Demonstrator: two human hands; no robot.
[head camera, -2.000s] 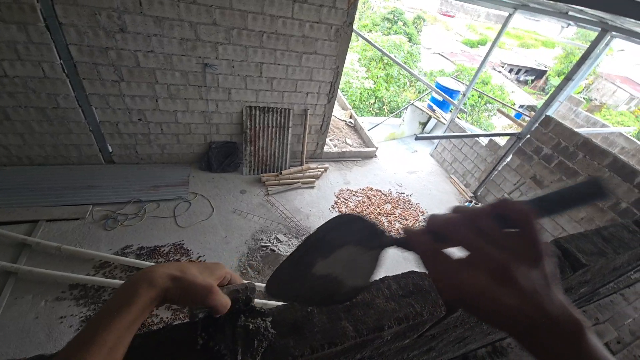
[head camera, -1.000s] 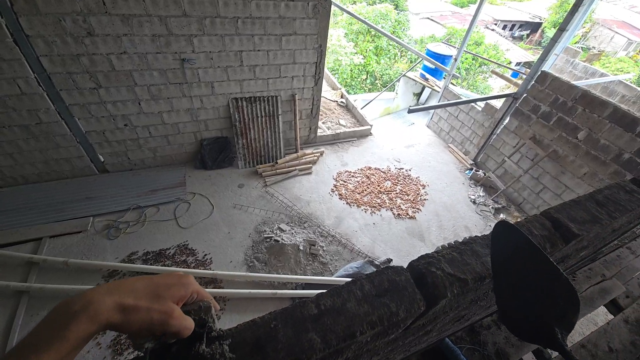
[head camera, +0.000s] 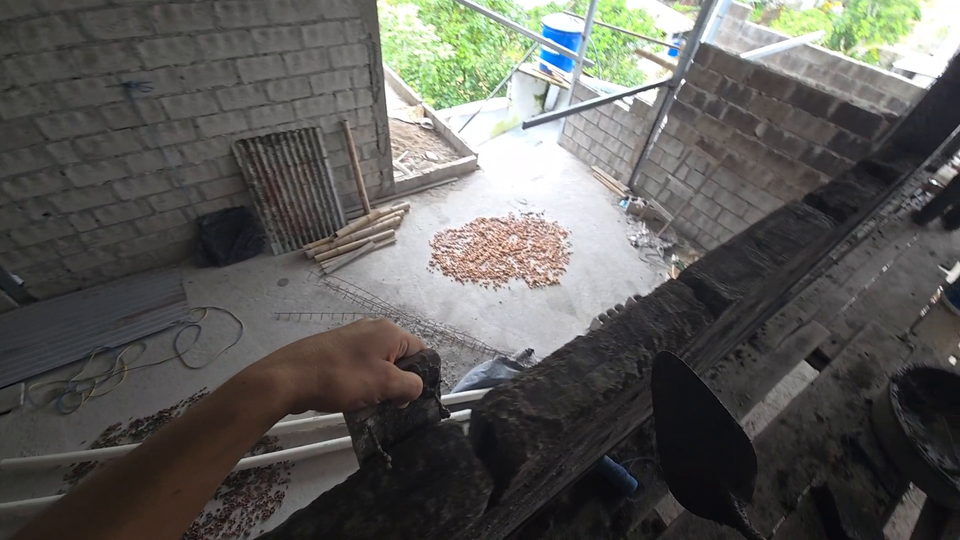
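Observation:
My left hand (head camera: 352, 367) grips the upper edge of a small mortar-smeared board (head camera: 394, 427), which stands against the side of the wall top. Dark, wet-looking mortar (head camera: 577, 382) covers the top of the block wall, running up to the right. A pointed masonry trowel (head camera: 701, 435) hangs with its blade up at the lower right, beside the wall; its handle runs out of the bottom of the view. My right hand is outside the view.
A bucket (head camera: 926, 435) stands on wooden scaffold planks (head camera: 795, 420) at the right. White pipes (head camera: 315, 450) pass below my left arm. On the floor far below lie scattered reddish pieces (head camera: 499, 251), bamboo poles (head camera: 360, 240) and a coiled hose (head camera: 120, 375).
The trowel, held over the wall by my right hand two seconds ago, is now lower right, and that hand has left the view. My left hand stays on the board.

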